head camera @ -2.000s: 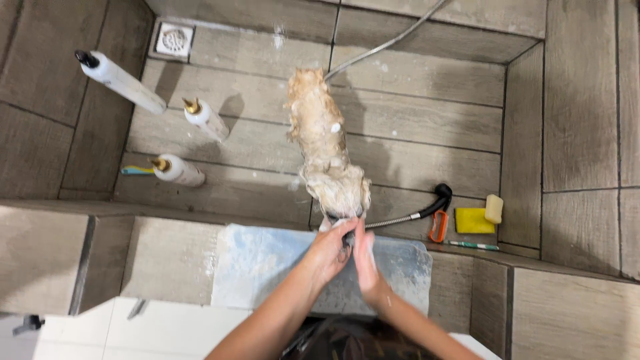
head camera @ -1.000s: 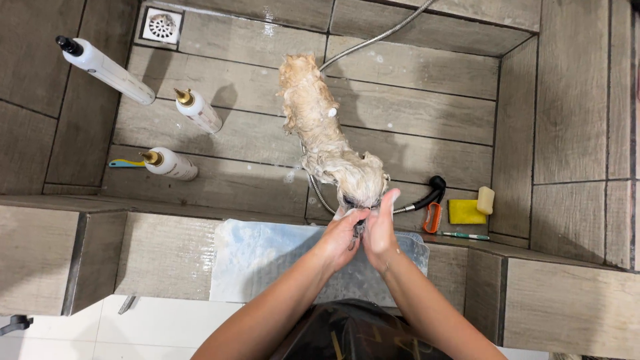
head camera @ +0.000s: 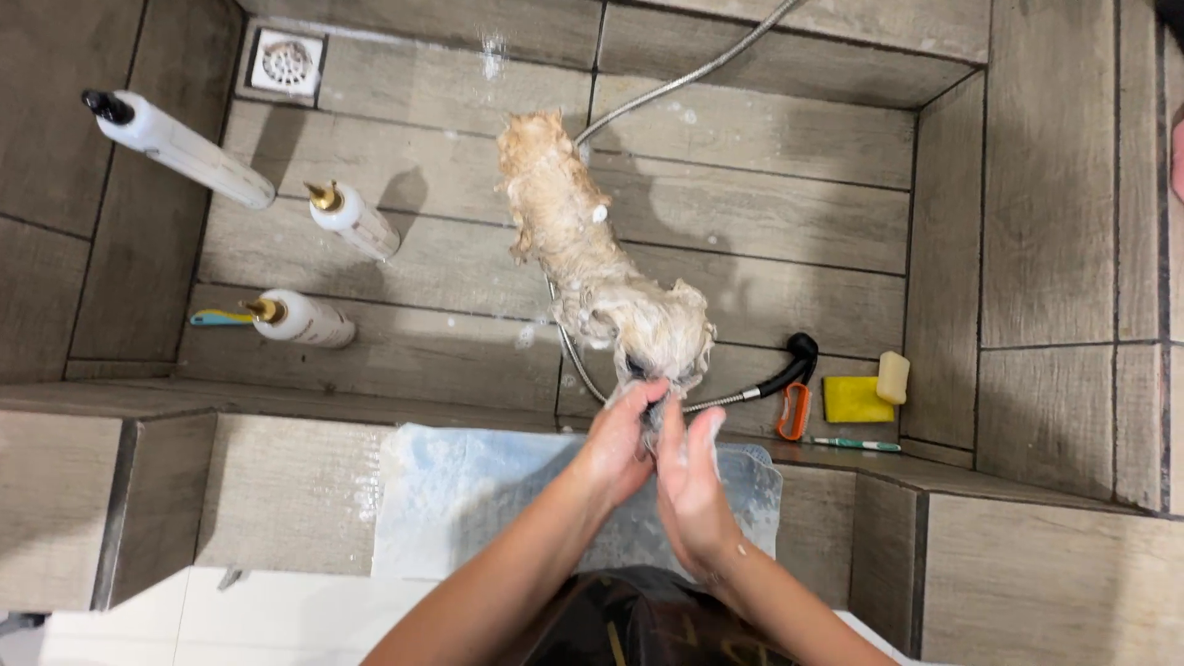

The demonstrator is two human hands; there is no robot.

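A small, wet dog (head camera: 573,222) with lathered, cream-coloured fur stands in the tiled wash basin, its head toward me over the basin's near edge. My left hand (head camera: 622,444) holds the dog's soapy muzzle, fingers curled around it. Just right of the muzzle is my right hand (head camera: 694,481), its fingers extended and foamy, at or very near the fur; whether it touches cannot be told. Both hands are above a bluish mat (head camera: 518,472) on the ledge. The dog's face is mostly hidden by foam and fingers.
White bottles (head camera: 190,153), (head camera: 356,222), (head camera: 310,319) stand at left near a drain (head camera: 287,63). A metal hose (head camera: 684,83) runs behind the dog to a black shower head (head camera: 791,365). At right lie an orange brush (head camera: 793,412), yellow sponge (head camera: 856,400), soap bar (head camera: 893,377) and toothbrush (head camera: 856,445).
My right hand has come away from its cupped position against the dog's muzzle, its fingers now straighter. My left hand remains at the muzzle.
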